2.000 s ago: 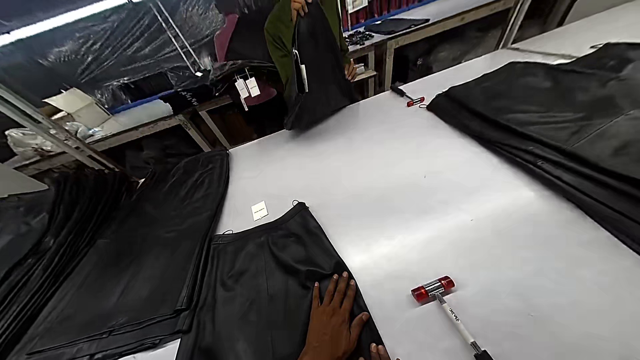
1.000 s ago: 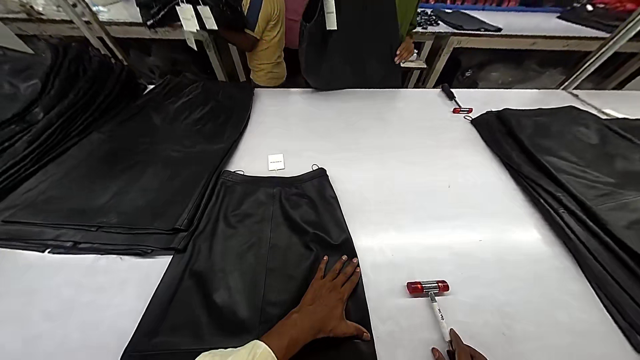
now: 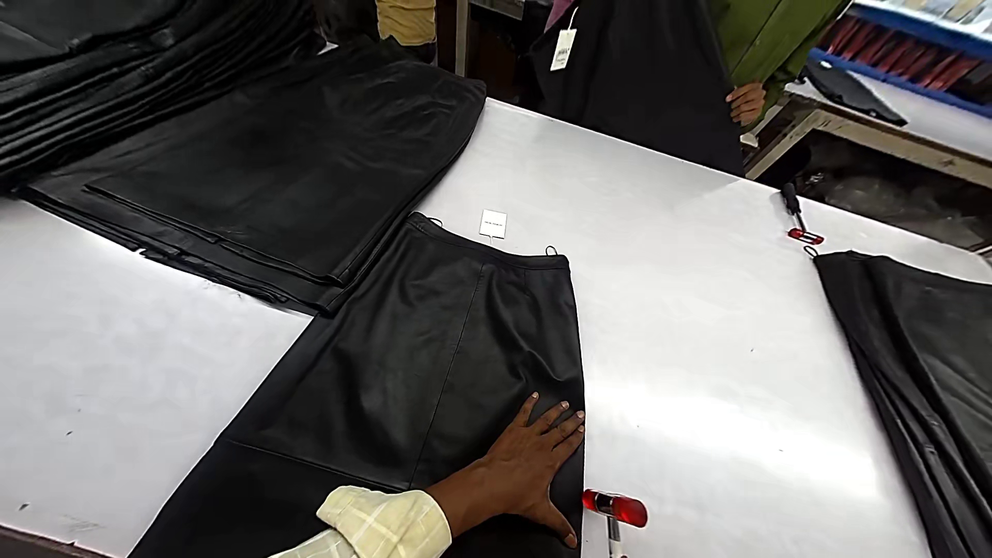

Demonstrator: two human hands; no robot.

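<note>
A black leather skirt [image 3: 380, 364] lies flat on the white table, its waistband with hanger loops toward the far side and a white tag [image 3: 493, 223] just beyond it. My left hand [image 3: 527, 473] rests palm down on the skirt near its right edge, fingers spread, gripping nothing. Close beside that edge is a mallet with red faces [image 3: 614, 508]; its handle runs out of the bottom of the view. My right hand is out of view.
More black leather garments [image 3: 294, 155] lie at the left, with a thick pile behind. Another black garment [image 3: 930, 349] is at the right, near a second red-faced mallet [image 3: 804, 235]. Across the white table [image 3: 682, 310], a person in green sleeves holds up a tagged black garment [image 3: 635, 85].
My right hand, at the mallet's handle one second ago, is out of view now. My left hand stays on the skirt. The view has turned.
</note>
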